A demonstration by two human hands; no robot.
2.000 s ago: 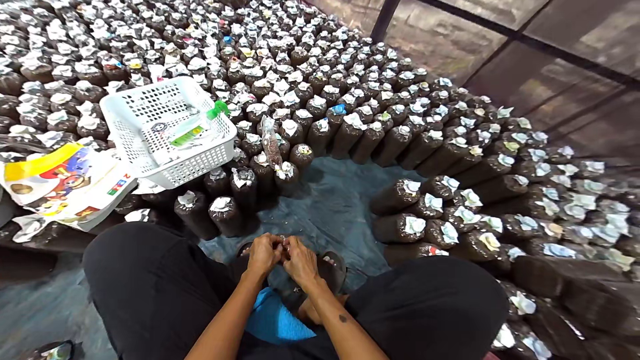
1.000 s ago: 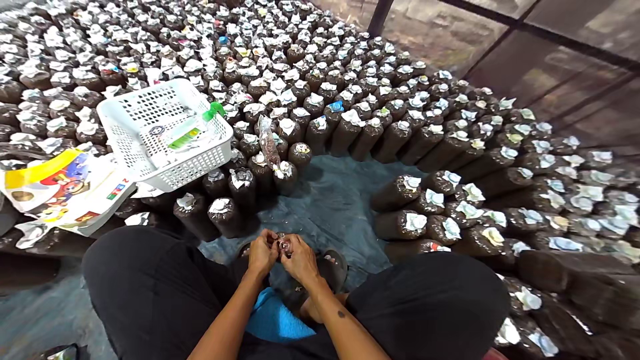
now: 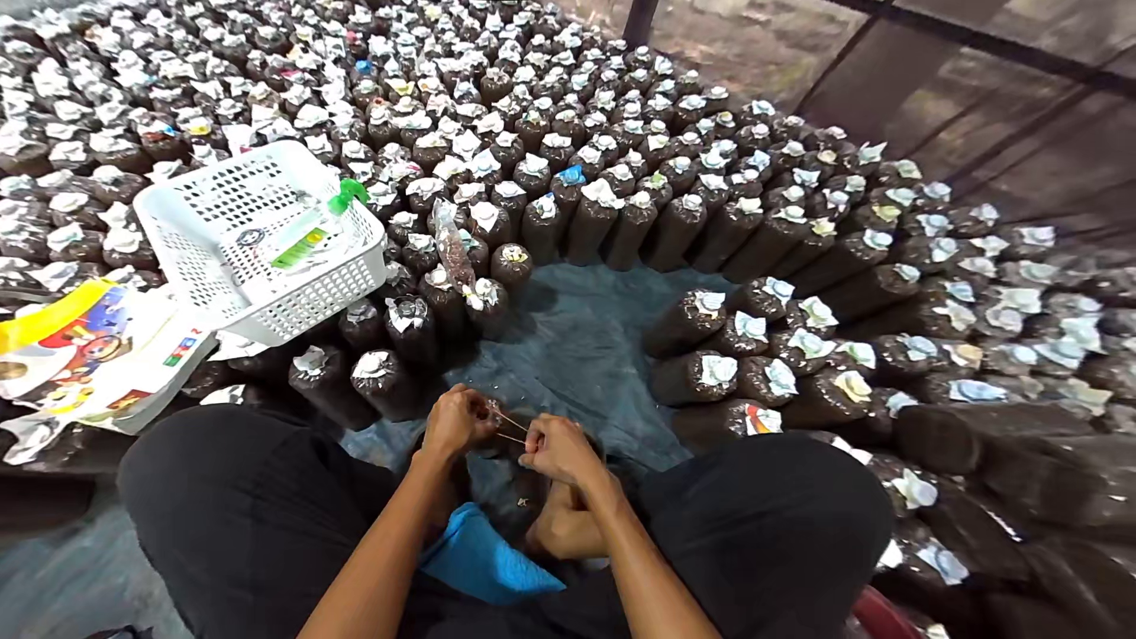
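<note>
Between my knees, a thin rubber band is stretched from one hand to the other. My left hand pinches its left end beside the top of a dark filled plastic bag, which is partly hidden by the fingers. The band's right end is held by my right hand, a little way off to the right. A blue cloth lies below my hands, between my legs.
Many dark filled bags with paper-covered tops stand around me. A white plastic basket rests on bags at the left, beside a printed plastic sack. A dark sheet covers the floor ahead.
My hands were close together in both earlier frames. They are now apart, with the rubber band drawn out between them.
</note>
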